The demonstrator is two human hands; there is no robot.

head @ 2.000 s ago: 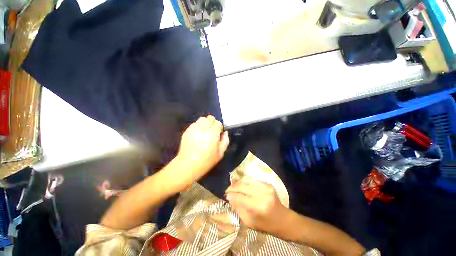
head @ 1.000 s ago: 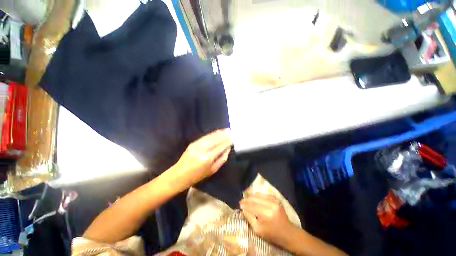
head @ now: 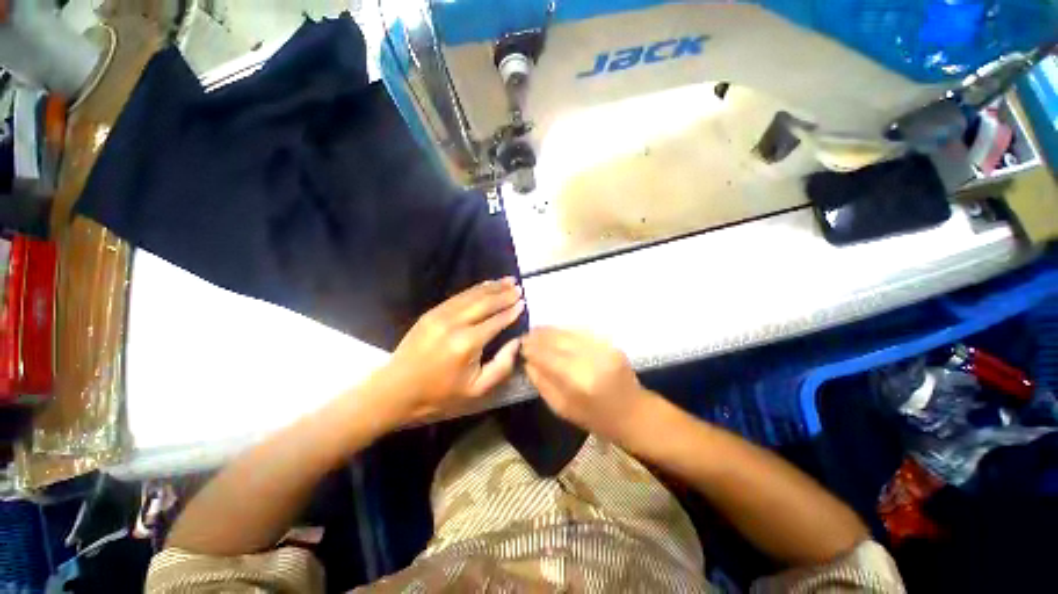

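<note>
A dark navy garment panel [head: 313, 197] lies on the white machine table, its right edge running up to the presser foot [head: 516, 168] of the sewing machine [head: 644, 52] marked JACK. A small white mark shows at the cloth edge near the foot. My left hand [head: 458, 348] lies on the panel at the table's front edge, fingers pinching its right edge. My right hand [head: 580, 377] is just right of it, fingertips closed on the same cloth edge. The cloth's lower corner hangs over my lap below the hands.
A black phone-like rectangle [head: 879, 200] lies on the machine bed at right, near a small accessory box [head: 1000, 145]. A blue crate [head: 830, 377] with plastic bags stands right, below the table. A tape-covered wooden board [head: 87, 337] and a red box [head: 29, 313] are at left.
My right hand has risen from my lap to the cloth edge beside my left hand. The view has shifted, showing more of the machine head. The panel's lower corner now hangs in front of my lap.
</note>
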